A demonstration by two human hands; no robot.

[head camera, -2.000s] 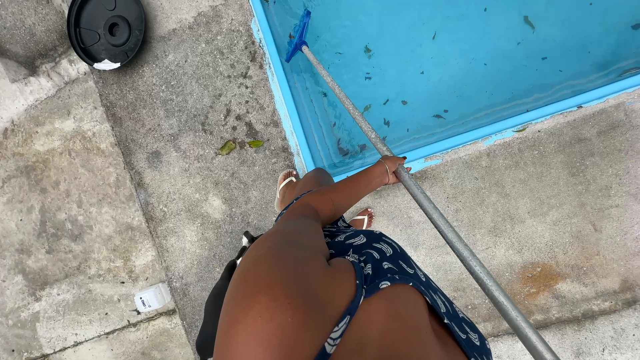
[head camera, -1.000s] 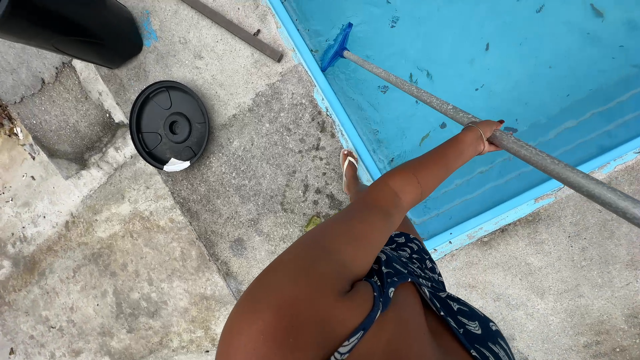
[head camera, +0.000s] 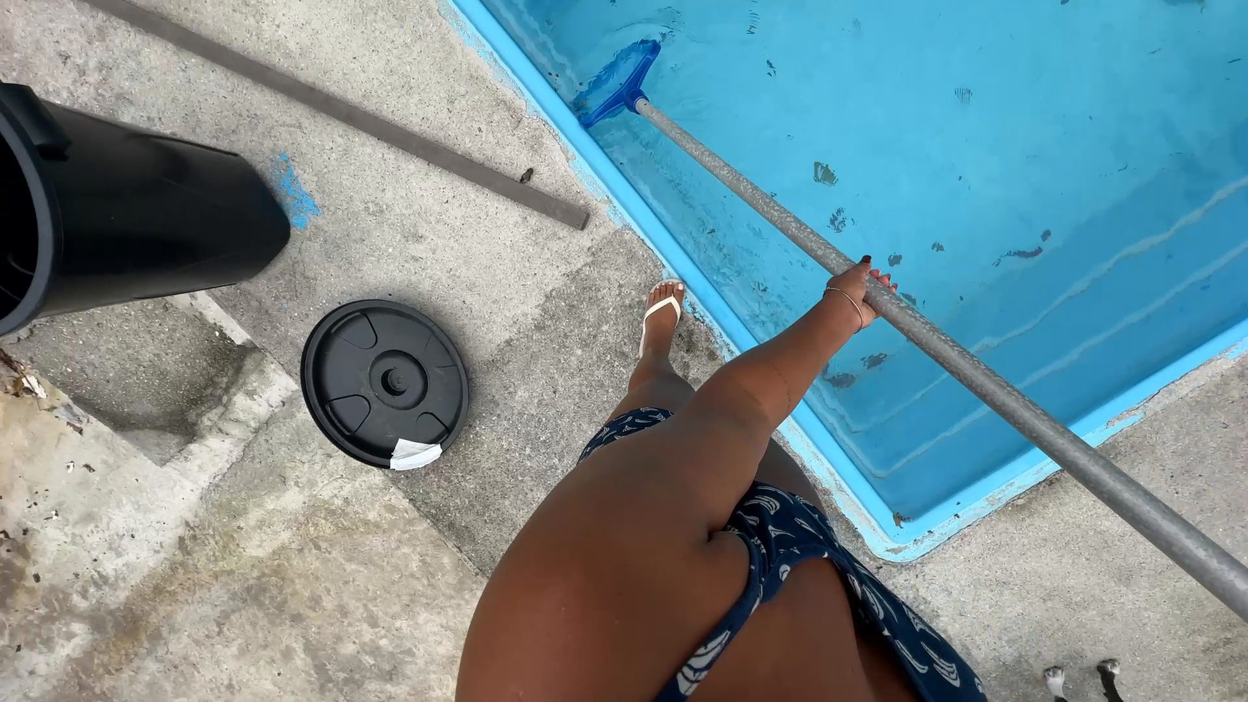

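Note:
My left hand, with a thin bracelet at its wrist, is closed around a long grey pole over the pool. The pole slopes from the lower right edge of the view up to a blue pool skimmer net. That head sits in the water against the left wall of the light blue pool, with ripples around it. Dark leaves and bits of debris are scattered in the water. My right hand is out of view, as is the pole's near end.
A black bin lies on its side at the left; its round black lid is on the concrete. A long flat bar points toward the pool rim. My sandalled foot is beside the rim. Animal paws show at lower right.
The skimmer head has moved along the left wall, away from the pool's near corner. The view has shifted, bringing the bin and the bar into sight. My left hand still holds the pole.

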